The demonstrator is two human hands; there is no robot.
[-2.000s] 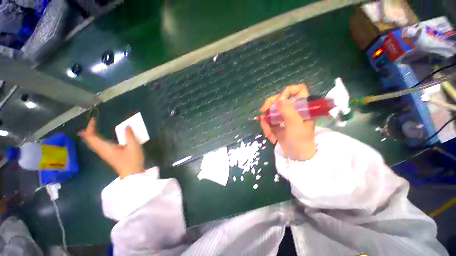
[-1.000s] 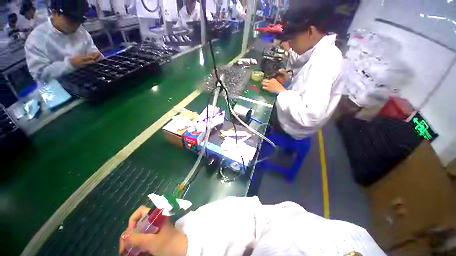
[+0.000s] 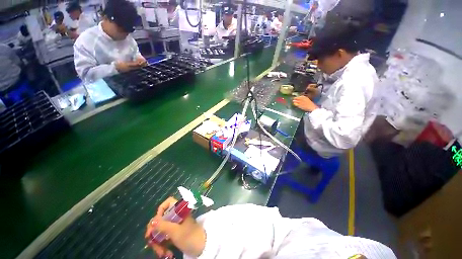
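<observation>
My right hand [image 3: 175, 231], at the bottom centre-left, is closed around the glue syringe [image 3: 173, 217], a clear barrel of red fluid. Its green cap end points up and to the right, with crumpled white tissue [image 3: 188, 196] around it. A pale air hose [image 3: 219, 171] runs from the cap toward the blue dispenser. The hand is held over the ribbed component tray [image 3: 126, 202], and it hides part of the tray. My left hand is out of the picture.
The blue dispenser [image 3: 252, 163] stands beyond my right hand, with a carton [image 3: 210, 132] beside it. A pale divider [image 3: 152, 153] borders the green conveyor. Black trays [image 3: 157, 76] lie across it. A seated person [image 3: 344, 101] works at the bench's right side; another [image 3: 104, 50] works opposite.
The view has swung up and right from the bench to the line and its workers. My left hand, the white paper, chips and bottle have left view. My right hand still holds the syringe.
</observation>
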